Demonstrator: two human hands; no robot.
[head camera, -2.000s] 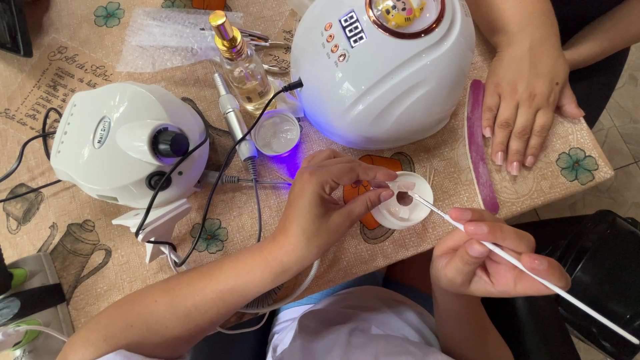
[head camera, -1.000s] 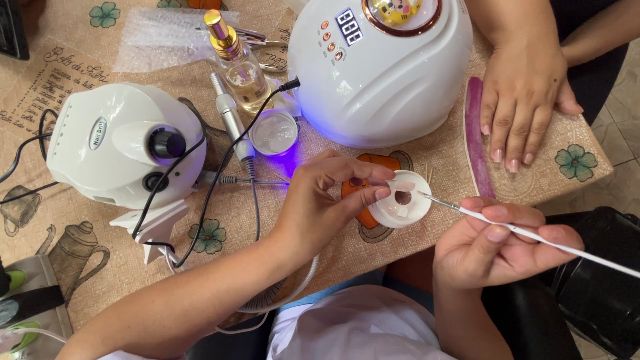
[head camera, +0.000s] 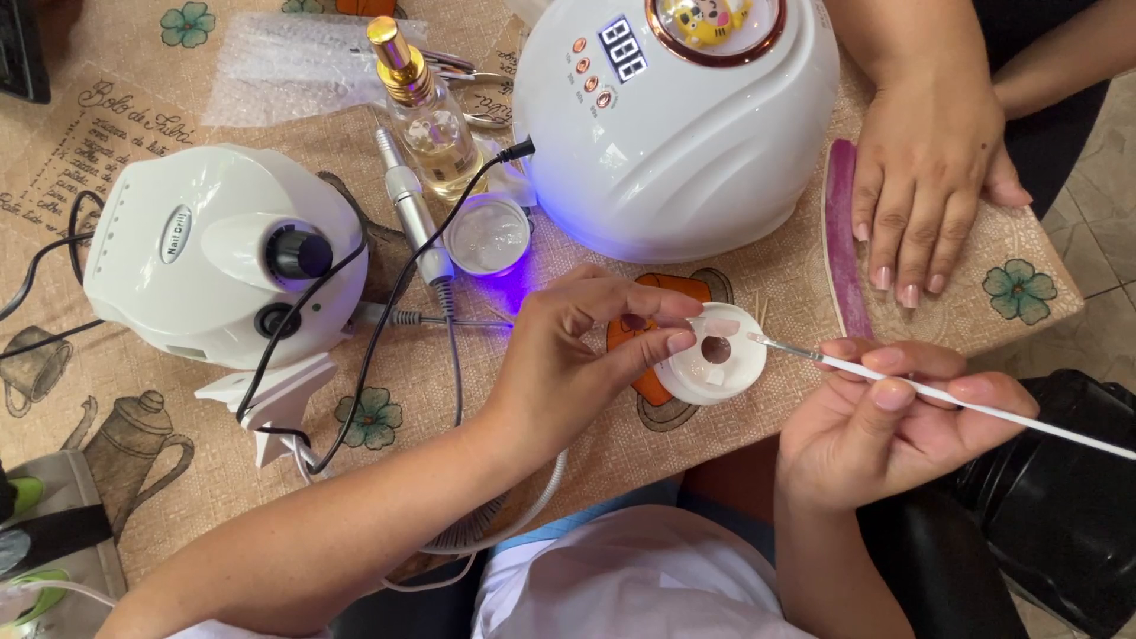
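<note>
My right hand (head camera: 896, 426) holds a thin white-handled nail brush (head camera: 923, 388), its bristles at the right rim of a small round white dish (head camera: 741, 373). The dish has a dark round spot in the middle and pale, translucent pieces on it. My left hand (head camera: 595, 346) reaches over the dish's left side, thumb and index finger close around the edge of a small clear piece (head camera: 685, 325), perhaps a nail form or tip; the contact is hard to make out. An open jar of clear gel (head camera: 487, 235) stands up and left of that hand.
A white nail lamp (head camera: 674, 133) stands at the back, a nail drill unit (head camera: 222, 257) with cables at left. Its handpiece (head camera: 413, 209) lies by a glass bottle (head camera: 435, 133). Another person's hand (head camera: 927, 186) rests beside a purple nail file (head camera: 848, 248) near the table's right edge.
The brush in my right hand has shifted slightly; its tip was lower at the dish's right edge one second ago. My left hand stays over the dish. The other person's hand rests in the same place.
</note>
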